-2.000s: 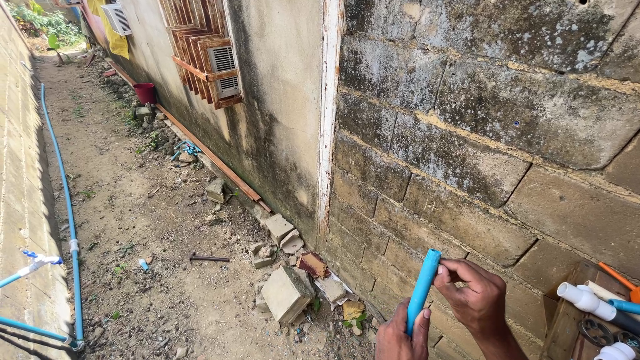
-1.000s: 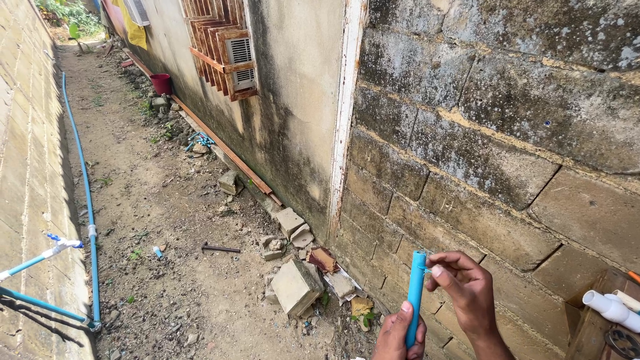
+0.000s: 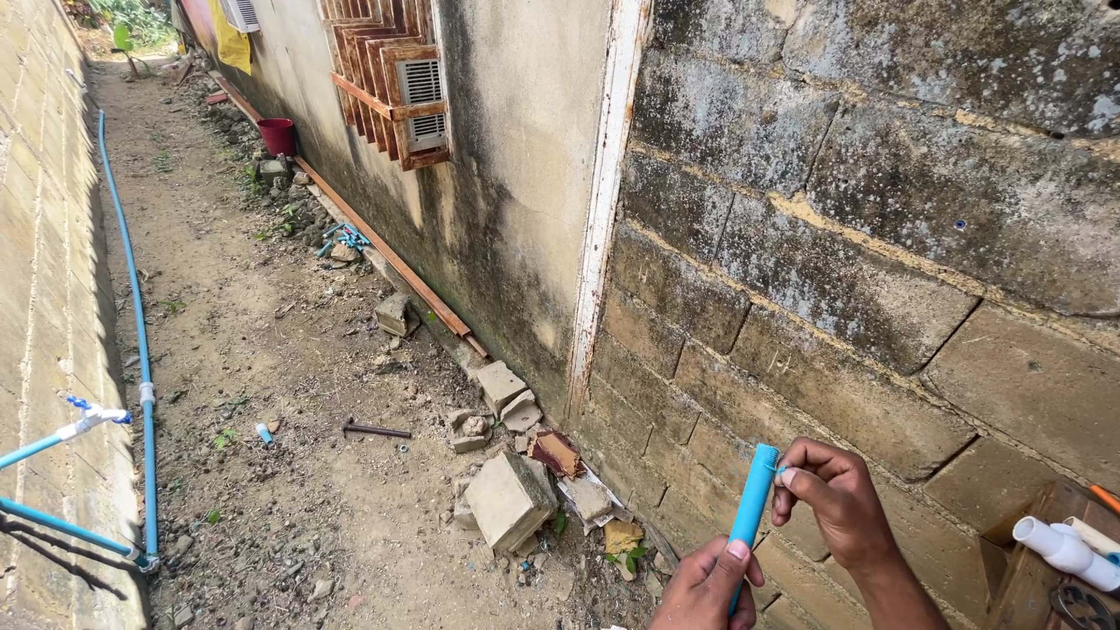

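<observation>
A short length of blue plastic pipe (image 3: 754, 499) stands tilted near the bottom right, with what look like threads cut at its top end. My left hand (image 3: 710, 582) grips its lower part, thumb along the side. My right hand (image 3: 827, 494) is beside the pipe's top end, thumb and forefinger pinched on a thin blue shaving (image 3: 778, 470) at the pipe's edge. The lower end of the pipe is hidden by my left hand.
Broken concrete blocks (image 3: 510, 500) lie along the block wall (image 3: 840, 367). A metal rod (image 3: 376, 430) is on the dirt. Blue pipe with a tap (image 3: 92, 418) runs along the left wall. White fittings (image 3: 1063, 551) rest on wood at right; a red bucket (image 3: 277, 137) stands farther off.
My right hand was at the pipe's top end in both earlier frames and is now a little to its right, holding a shaving. My left hand keeps its grip. The view has shifted slightly.
</observation>
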